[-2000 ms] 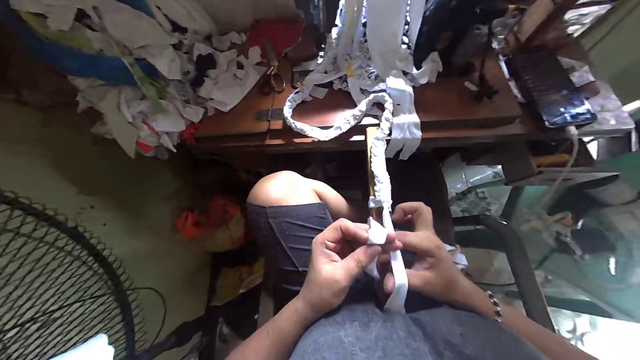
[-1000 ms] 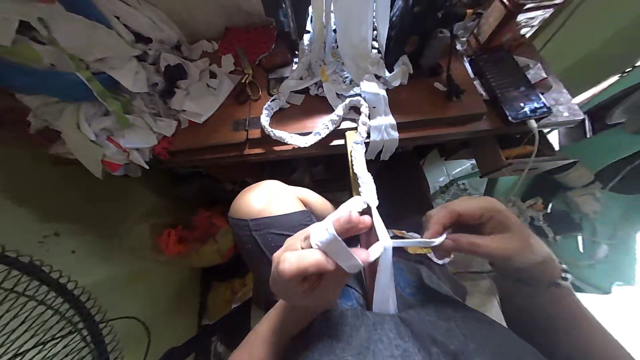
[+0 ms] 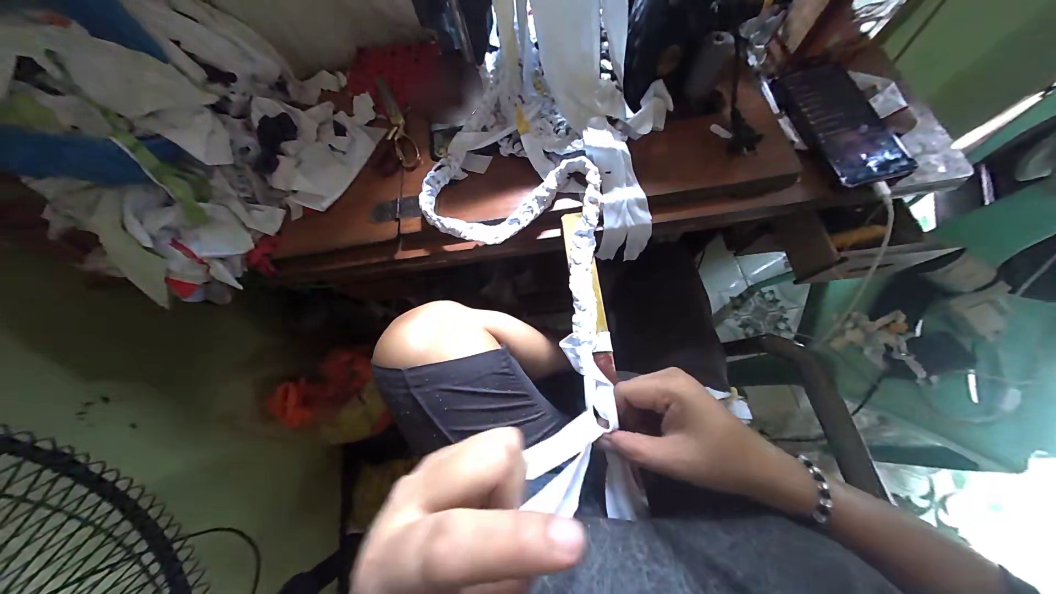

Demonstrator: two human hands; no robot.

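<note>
A braided cord of white fabric strips (image 3: 584,280) curves over the table edge and hangs toward my lap, along a yellow and reddish-brown bar (image 3: 601,309). Its lower end splits into loose white strips (image 3: 569,443) with a small loop among them. My right hand (image 3: 689,433) pinches the strips at that loop between thumb and fingertips. My left hand (image 3: 462,520), nearer the camera and slightly blurred, has a strip running to its curled index finger; its thumb points right. The strip's grip there is partly hidden.
The wooden table (image 3: 346,223) bears scissors (image 3: 398,132), a phone (image 3: 846,124) with a cable, and more white strips (image 3: 619,186). Fabric scraps (image 3: 190,140) heap at the left. A fan (image 3: 74,511) stands lower left, a dark chair armrest (image 3: 825,404) at right.
My right hand has moved in from the right to the strips below the braid. The strip it held stretched out a second ago now runs leftward to my left hand.
</note>
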